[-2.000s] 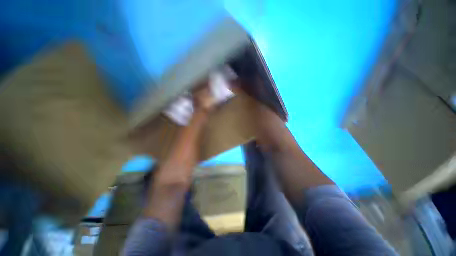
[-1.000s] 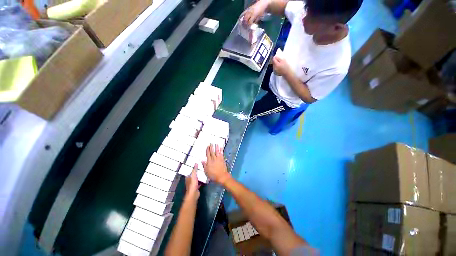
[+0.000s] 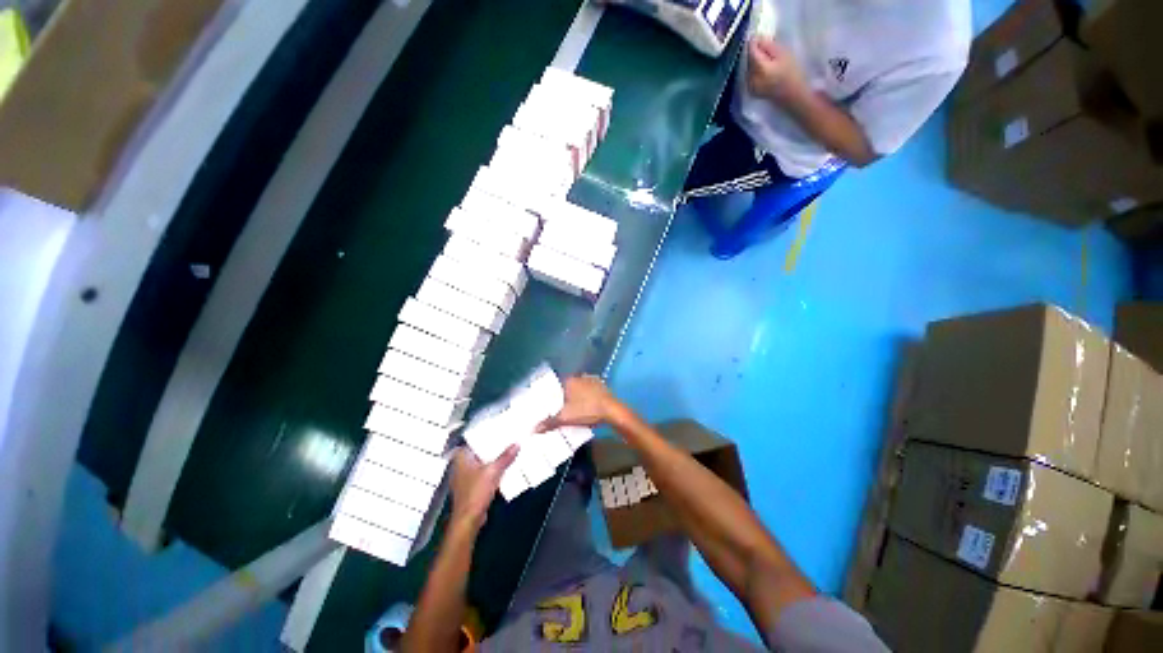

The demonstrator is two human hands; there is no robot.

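Both my hands hold a group of small white unit boxes point(image 3: 523, 424) over the near edge of the green bench. My left hand point(image 3: 477, 480) is at the group's lower left end. My right hand point(image 3: 585, 403) is at its upper right side. A long row of white unit boxes point(image 3: 434, 338) lies on the bench to the left, and a short group point(image 3: 574, 245) lies beside it, farther away. An open shipping carton point(image 3: 695, 449) with white boxes inside stands below, right of the bench.
A coworker in a white shirt point(image 3: 867, 64) is beyond the bench's right edge, by a blue stool point(image 3: 765, 220) and a scale point(image 3: 708, 18). Taped stacked cartons point(image 3: 982, 383) stand at right. A pale blue roll point(image 3: 389, 628) is at the bottom edge.
My hands have moved nearer with a group of unit boxes, now apart from the short group left on the bench. The view has shifted, showing more of the open carton.
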